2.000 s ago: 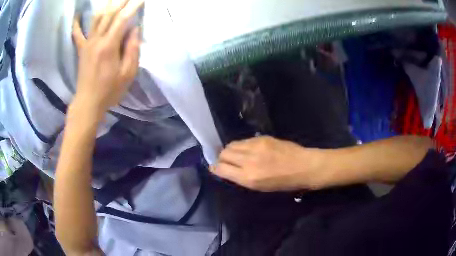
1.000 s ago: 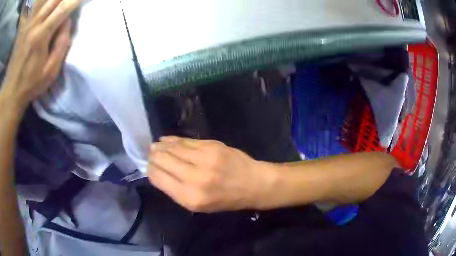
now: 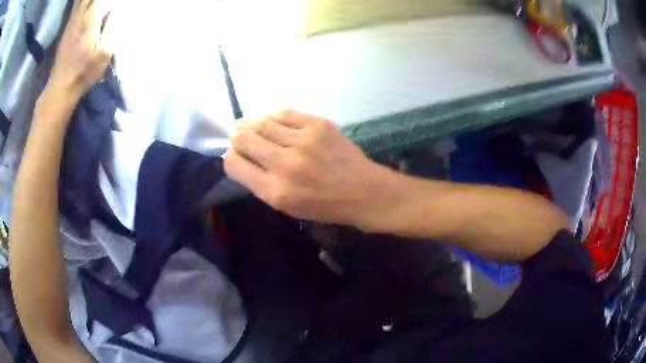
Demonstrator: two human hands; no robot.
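Observation:
A pale grey-white garment with navy parts (image 3: pixel 159 184) lies over the left of the table and hangs to the lap. My right hand (image 3: pixel 283 166) has its fingers closed on the garment's edge near the table's front edge, where a thin dark strip runs up from the fingertips. My left hand (image 3: pixel 81 53) is at the upper left on the pale cloth, its fingertips cut off or washed out by glare, so its grip cannot be made out. A navy piece hangs below my right hand.
The white table (image 3: pixel 425 64) has a green ruler-marked front edge (image 3: pixel 439 120). Scissors with red and yellow loops (image 3: pixel 549 39) lie at its right corner. A red basket (image 3: pixel 616 177) and a blue basket (image 3: pixel 489 166), partly hidden by my right forearm, are below right.
My right hand has moved up to the table's edge with the cloth edge. More navy cloth shows below it. My left hand has shifted slightly right. The view now shows the scissors more fully.

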